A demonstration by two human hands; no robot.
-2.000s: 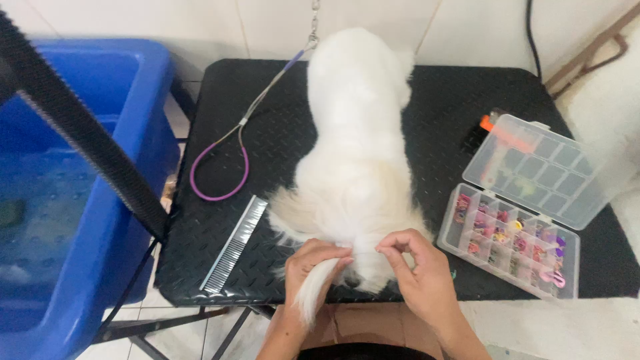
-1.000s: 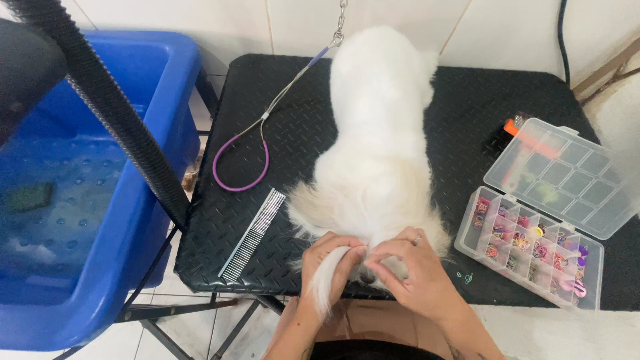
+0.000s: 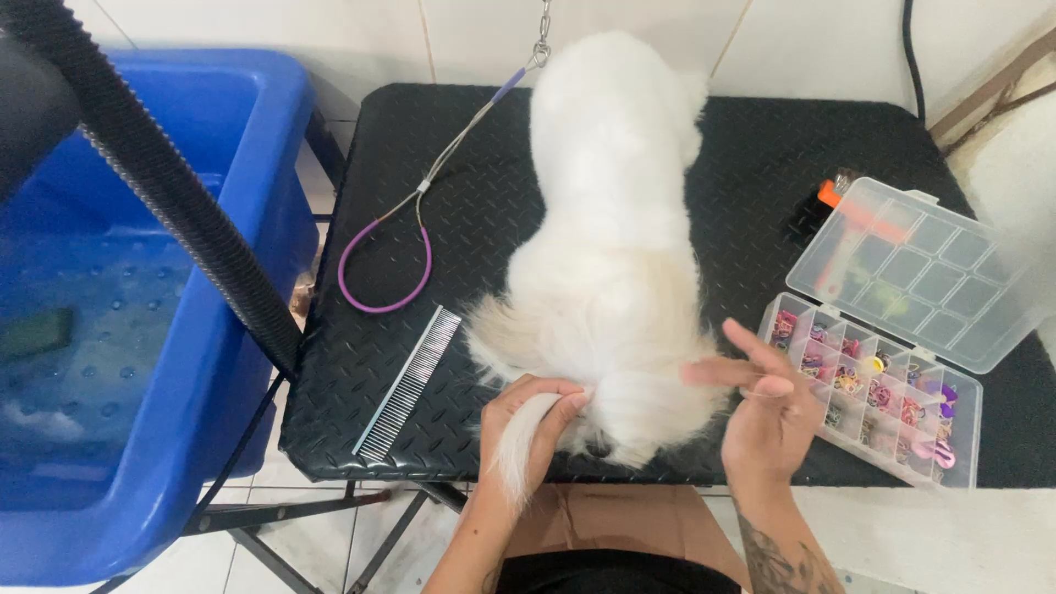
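Observation:
A white dog (image 3: 615, 190) with cream, fluffy ears lies on the black grooming table (image 3: 462, 272), its head toward me. My left hand (image 3: 536, 429) pinches a lock of long white hair (image 3: 518, 450) at the top of the dog's head; the lock hangs over the fingers. My right hand (image 3: 767, 404) is raised off the dog, fingers spread and partly blurred, between the dog's ear and the compartment box (image 3: 891, 404) of small coloured bands. I cannot tell whether a small band is on its fingers. A metal comb (image 3: 408, 384) rests left of the dog.
A purple grooming loop (image 3: 385, 308) on a chain lies at the table's left. Behind the box's raised clear lid (image 3: 916, 268) is an orange-handled tool (image 3: 833, 194). A blue tub (image 3: 256, 247) with water and a black ribbed post (image 3: 177, 198) stand at left.
My right hand has moved away from the dog's head, to the right toward the box, and its fingers have spread. My left hand still holds the lock of hair.

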